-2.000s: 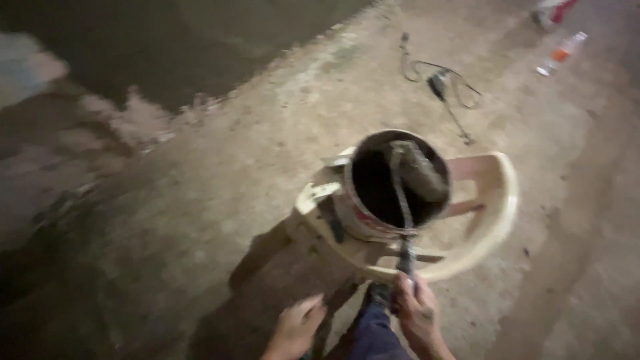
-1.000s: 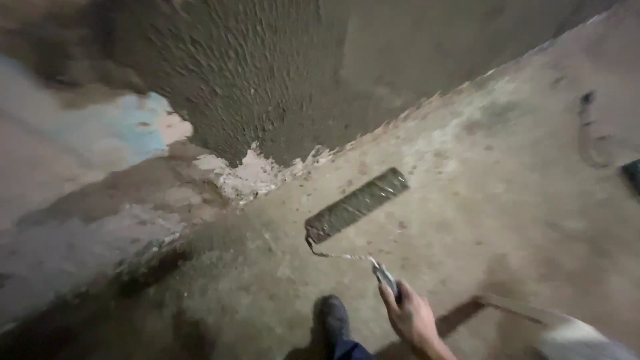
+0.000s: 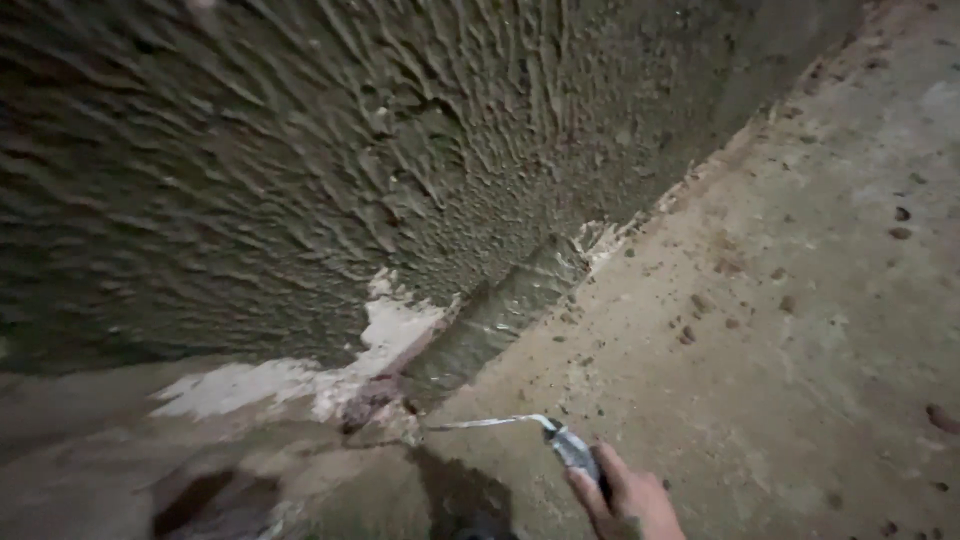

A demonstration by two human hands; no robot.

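Observation:
My right hand [image 3: 626, 491] is closed around the handle of a paint roller [image 3: 491, 326], at the lower middle of the head view. The roller's sleeve is coated in wet grey-green material and lies along the foot of the wall [image 3: 315, 165], where wall and floor meet. Its thin metal frame runs from the sleeve's lower left end to the handle. The wall bears a thick, ridged coat of the same dark material. A pale bare patch [image 3: 394, 326] shows just left of the sleeve. My left hand is out of view.
A concrete floor [image 3: 750, 360] spreads to the right, with scattered dark crumbs and spots. The wall's base edge runs diagonally up to the right. Dark shadows fall across the bottom left; what lies there is blurred.
The roller was in a bucket on a plastic chair, then over the floor; now it is against the wall's foot. My left hand has left the view, which has moved closer to the wall.

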